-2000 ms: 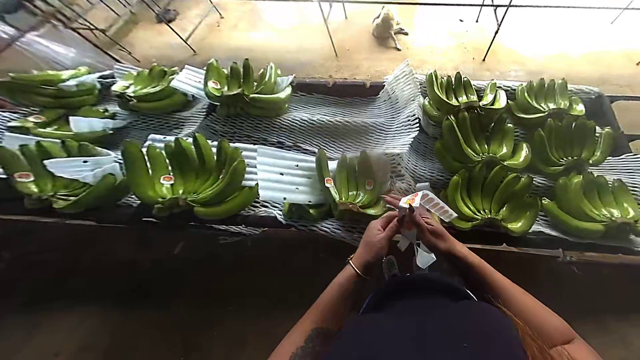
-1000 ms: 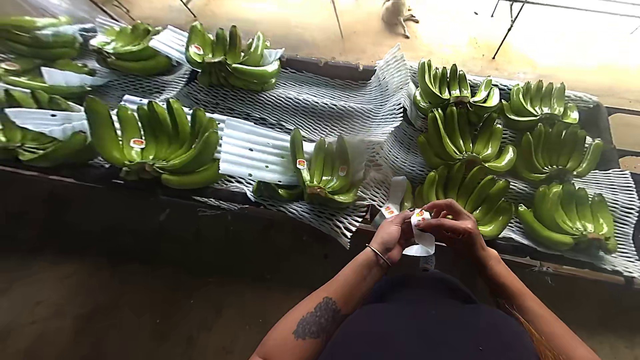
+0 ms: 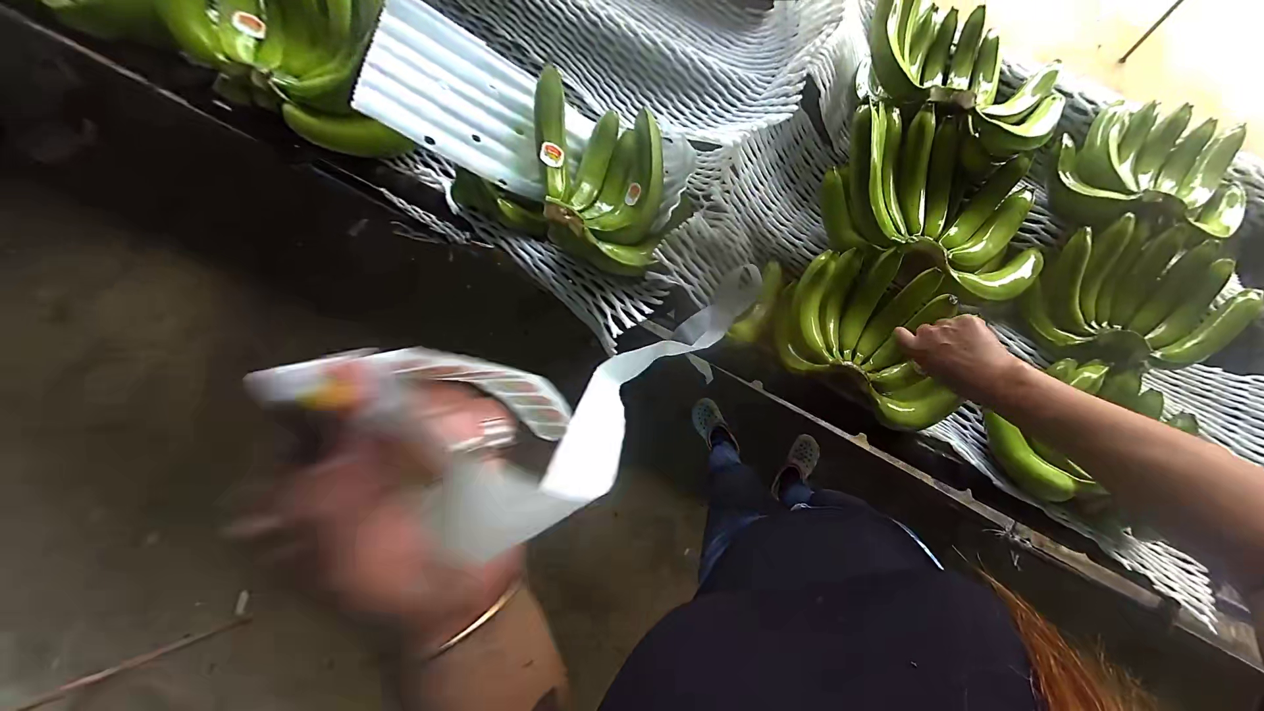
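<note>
My left hand point(image 3: 395, 504), blurred, is raised over the floor at the left with a roll of stickers in it. From it a white backing strip point(image 3: 592, 430) trails toward the table edge. My right hand point(image 3: 953, 351) is closed at the tips of a green banana hand point(image 3: 859, 321) near the front edge; whether it grips a fruit or a sticker cannot be told. Left of that, another banana hand point(image 3: 602, 202) bears stickers on two fruits, with a white ribbed foam sheet point(image 3: 464, 94) beside it.
More green banana hands point(image 3: 928, 188) lie on white foam netting point(image 3: 770, 188) over the dark table. One at the upper left point(image 3: 286, 49) bears a sticker. The table's front edge point(image 3: 859, 439) runs diagonally past my body. A thin stick point(image 3: 138, 660) lies on the floor.
My hands were together at the sticker strip; now they are far apart, the left out to the left with the stickers, the right at a banana hand. The view has shifted and tilted strongly.
</note>
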